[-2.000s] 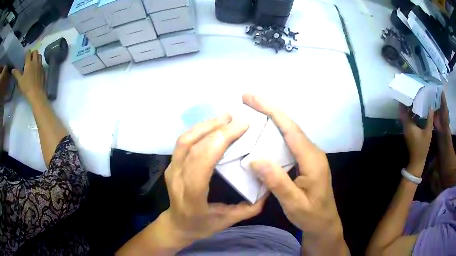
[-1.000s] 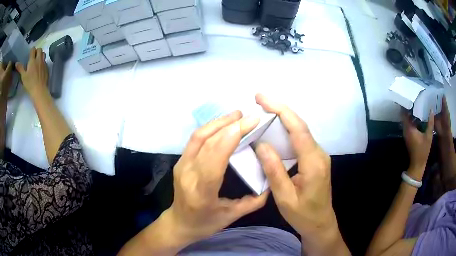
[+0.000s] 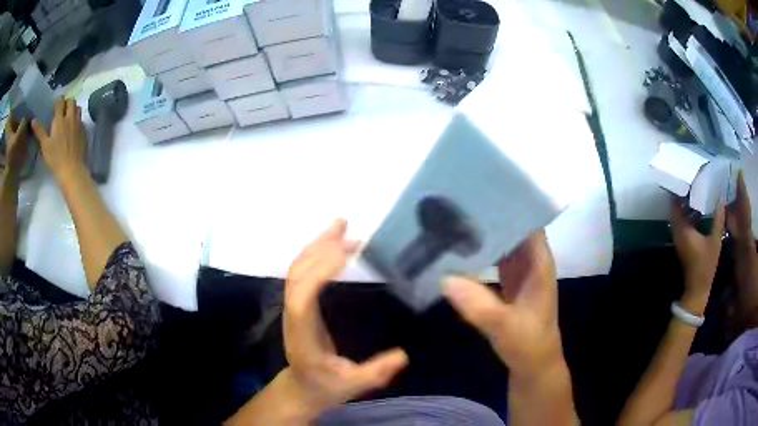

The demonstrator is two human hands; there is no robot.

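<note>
A retail box (image 3: pixel 490 195), light grey-blue with a dark fan picture, is blurred and tilted, held above the table's front edge. My right hand (image 3: pixel 511 304) grips its lower right side, thumb on the front and fingers behind. My left hand (image 3: pixel 320 312) is just left of the box with fingers and thumb spread. It holds nothing; whether a fingertip touches the box's left corner I cannot tell.
Stacked finished boxes (image 3: pixel 241 75) stand at the back left. Black inserts (image 3: pixel 464 35) and small black parts (image 3: pixel 453 83) lie at the back. A worker's hands (image 3: pixel 62 141) and a black handheld fan (image 3: pixel 106 125) are left. Another worker's hands (image 3: pixel 702 237) hold an open box (image 3: pixel 686 170) right.
The box has turned from its white flap end to its printed side and moved up and right. My left hand has opened and come off it. The view has tilted up slightly.
</note>
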